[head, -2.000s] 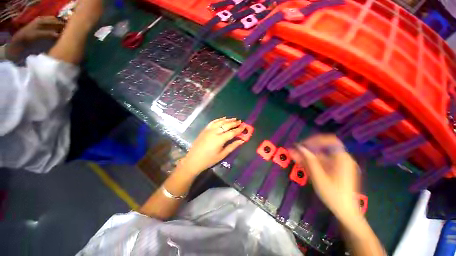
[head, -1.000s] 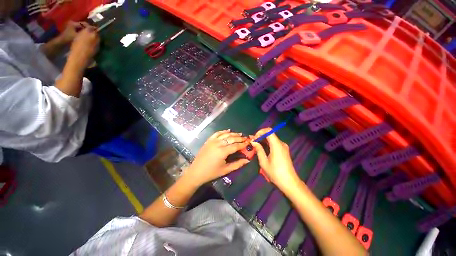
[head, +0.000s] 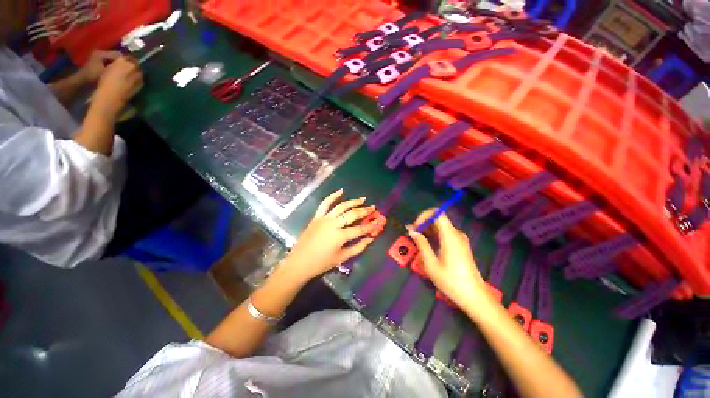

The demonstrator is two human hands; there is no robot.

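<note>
Several smartwatches with orange-red backs and purple straps lie in a row on the green bench. My left hand [head: 331, 233] rests with its fingertips on the leftmost watch [head: 374, 224], partly covering it. My right hand [head: 445, 253] holds a thin blue stick [head: 442, 210] between thumb and fingers, just right of that watch. A small dark piece seems to be at the right fingertips, too blurred to name. Another watch [head: 402, 250] lies face down beside my right hand, and my right hand and forearm hide parts of others.
Shiny sheets [head: 304, 159] lie left on the bench, with red-handled scissors [head: 226, 89] beyond. Stacked orange-red trays [head: 498, 89] line the back, purple straps hanging over the edge. Another person's arms [head: 101, 101] are at far left. White paper [head: 634, 365] is at lower right.
My right hand, holding the blue stick, has come in from the right and now sits slightly right of the watch under my left hand. My left hand's fingers are more spread.
</note>
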